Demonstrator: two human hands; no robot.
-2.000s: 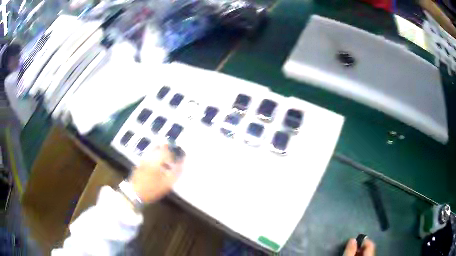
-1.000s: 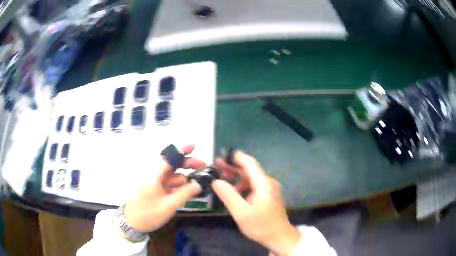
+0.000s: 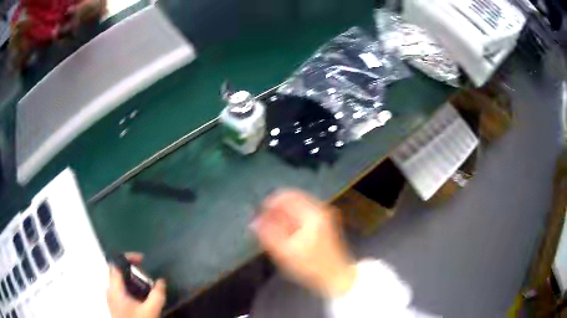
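My left hand is at the bottom left, cut off by the edge, with its fingers around a dark watch body. My right hand is blurred and curled above the front edge of the green mat; whether anything is in it cannot be told. A loose black strap lies flat on the mat between the hands and the bottle. The pile of black straps with white dots lies beyond my right hand, not touched by it.
White foam tray with dark watch cases at left; pale foam pad behind. Small white bits on the mat. White bottle beside the straps. Clear bag and slotted white tray at right. Person's red clothing at top left.
The view has swung right. My hands, together at a watch one second ago, are now apart. My right hand has moved right, off the watch; my left hand keeps hold of it.
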